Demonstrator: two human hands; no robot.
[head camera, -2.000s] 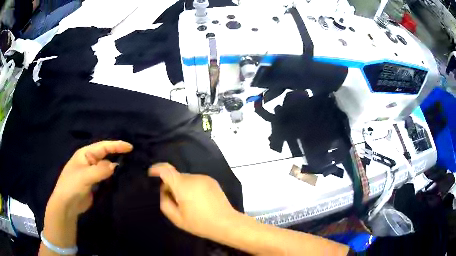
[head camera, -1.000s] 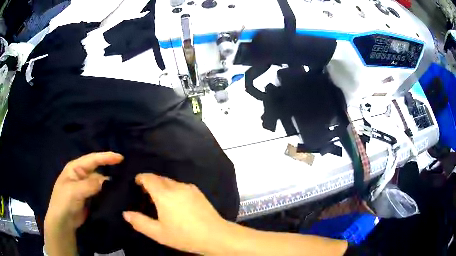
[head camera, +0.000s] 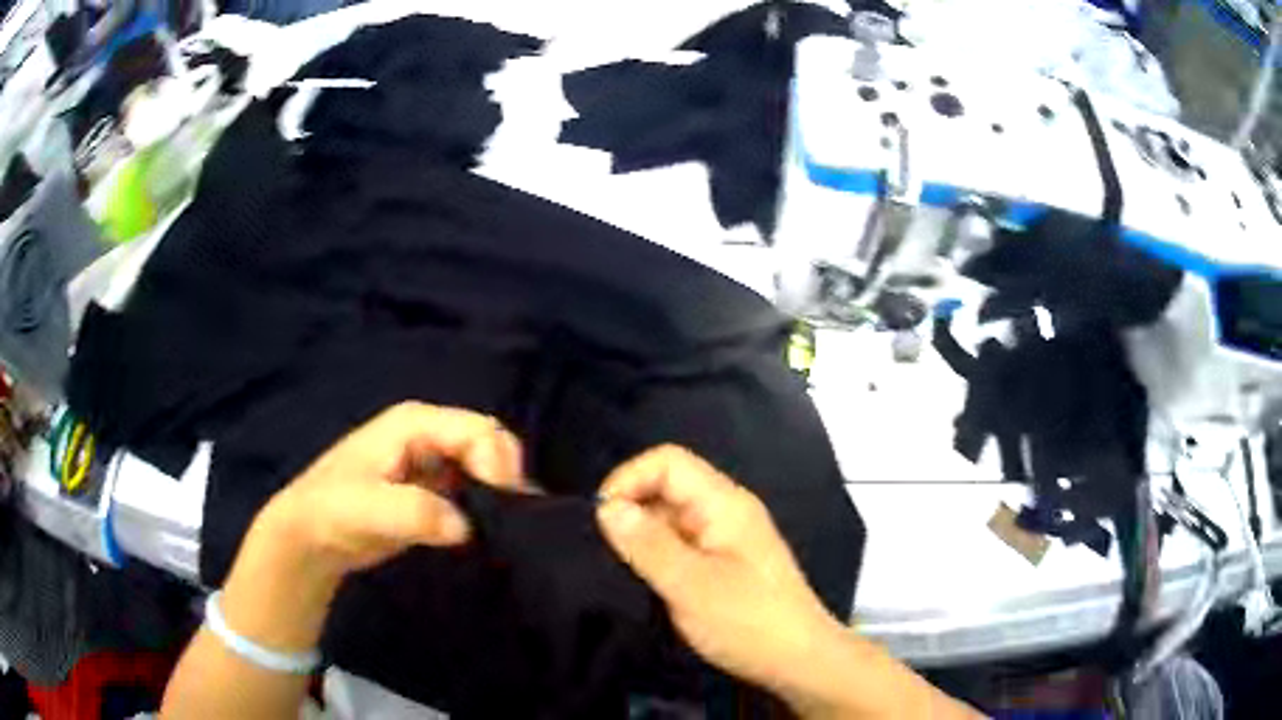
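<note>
A large black garment piece (head camera: 422, 296) lies spread left of the sewing machine and over the front table edge. My left hand (head camera: 387, 485) pinches its edge between thumb and fingers. My right hand (head camera: 696, 542) pinches the same edge a short way to the right. A stretch of the edge runs between the two hands. The far end of the cloth reaches the presser foot area (head camera: 830, 288) at the left end of the machine head. The cloth right under my fingertips is dark and blurred.
The white machine head (head camera: 984, 134) stands at the right, with black scraps (head camera: 1069, 394) under its arm and a brown patch (head camera: 1018, 535) near them. Smaller black cut pieces (head camera: 675, 113) lie behind. Scissors with yellow and green handles (head camera: 70, 450) lie at the far left.
The view has swung left, so the machine appears farther right and the scissors show. My hands were apart with fingers spread; now both pinch the cloth edge.
</note>
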